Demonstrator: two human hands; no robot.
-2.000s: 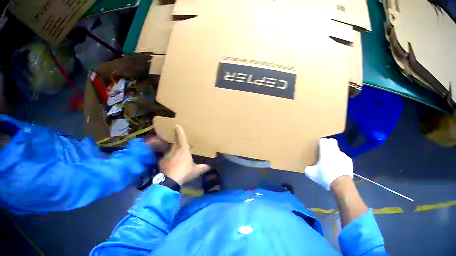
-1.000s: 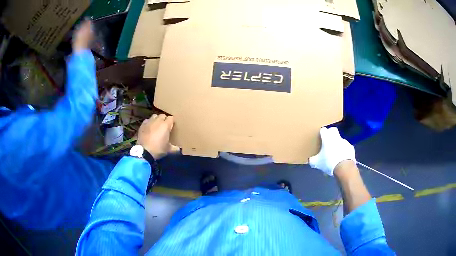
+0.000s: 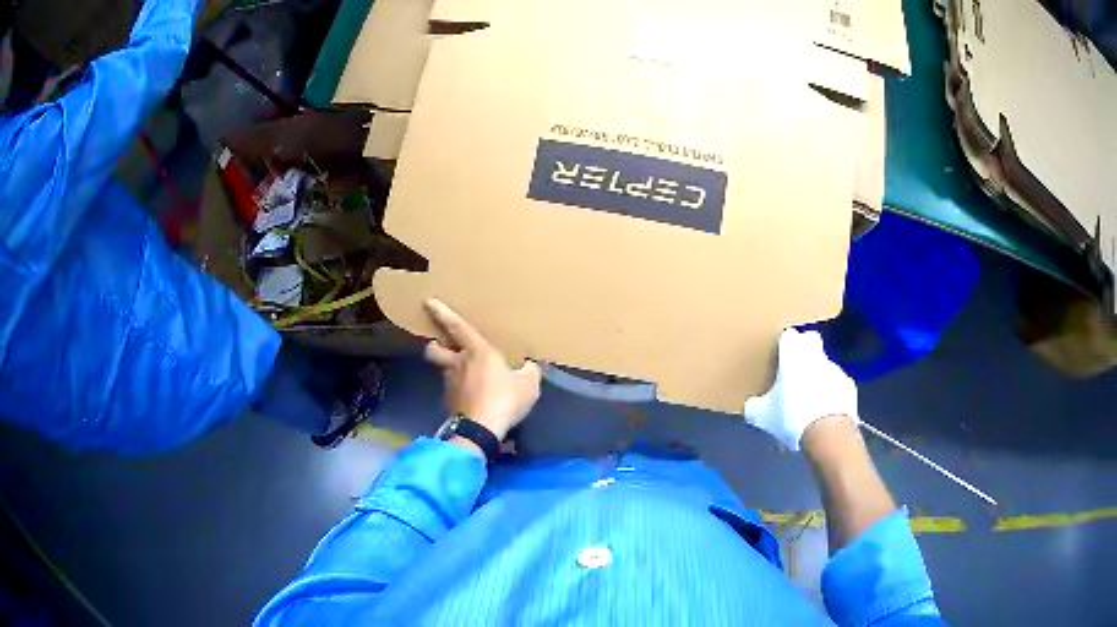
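Observation:
A brown box blank (image 3: pixel 625 276) with a dark "CEPTER" panel lies on other blanks and overhangs toward me. My bare left hand (image 3: pixel 481 374), with a black wristband, grips its near edge left of centre, thumb or finger on top. My right hand (image 3: pixel 805 390), in a white glove, grips the near right corner. A thin white stripping rod (image 3: pixel 928 463) sticks out to the right from the gloved hand. The fingers under the blank are hidden.
A green bench (image 3: pixel 921 172) bears a blank stack (image 3: pixel 1041 110) at right. A blue plastic shape (image 3: pixel 909 294) stands below. An open scrap carton (image 3: pixel 349 333) is at left, beside another person in a blue smock (image 3: pixel 123 306). A pale round rim (image 3: pixel 600 386) shows below the blank.
My left hand has moved right from the blank's left corner along the near edge. The blank's left flap shows again. The other person's arm has moved up and left. The right hand has barely moved.

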